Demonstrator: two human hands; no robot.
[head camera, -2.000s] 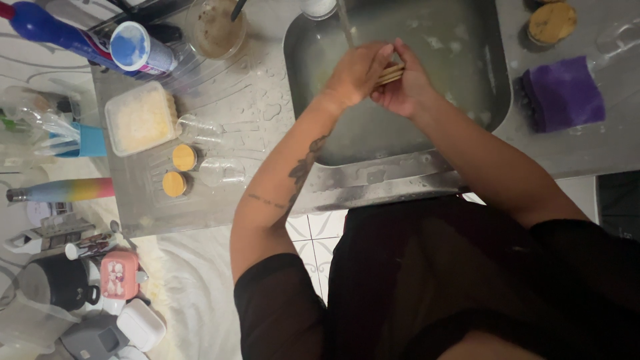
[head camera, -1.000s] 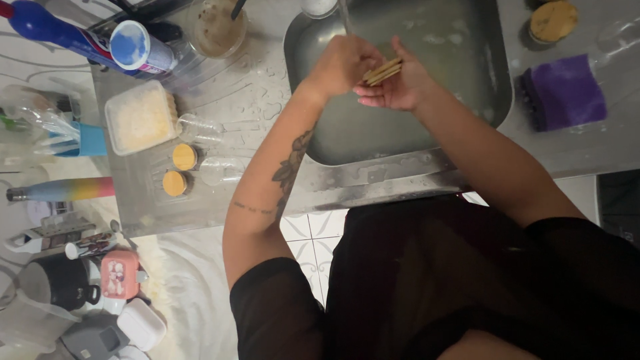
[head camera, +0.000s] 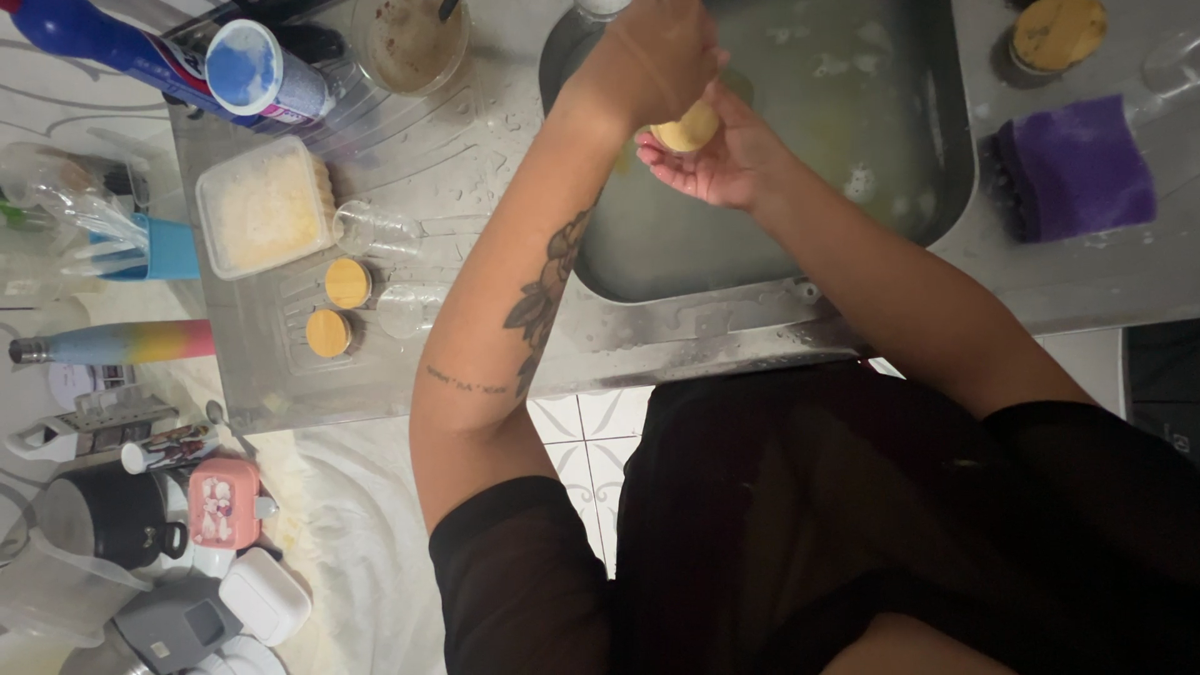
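Observation:
Over the sink basin (head camera: 844, 211), my right hand (head camera: 717, 164) is palm up with its fingers around a small round lid with a wood-coloured top (head camera: 687, 128). My left hand (head camera: 661, 61) is just above the lid, back toward the camera and fingers curled; whether it touches the lid or holds anything is hidden. Part of a white-tipped faucet (head camera: 600, 7) shows behind my left hand. The basin holds cloudy water. Left of the sink, two similar round lids (head camera: 348, 283) (head camera: 329, 334) are beside clear jars (head camera: 380, 228) (head camera: 412, 310).
Right of the basin are a purple sponge or cloth (head camera: 1083, 169) and a wood-lidded container (head camera: 1059, 35). Left on the steel counter are a plastic tub with pale contents (head camera: 267, 211), a blue-white canister (head camera: 246, 67) and a cup with brown residue (head camera: 412, 42). A multicoloured bottle (head camera: 131, 342) lies farther left.
The lid, seen nearly edge-on between both hands earlier, now shows its round face in my right hand. My left hand has moved up to just above it.

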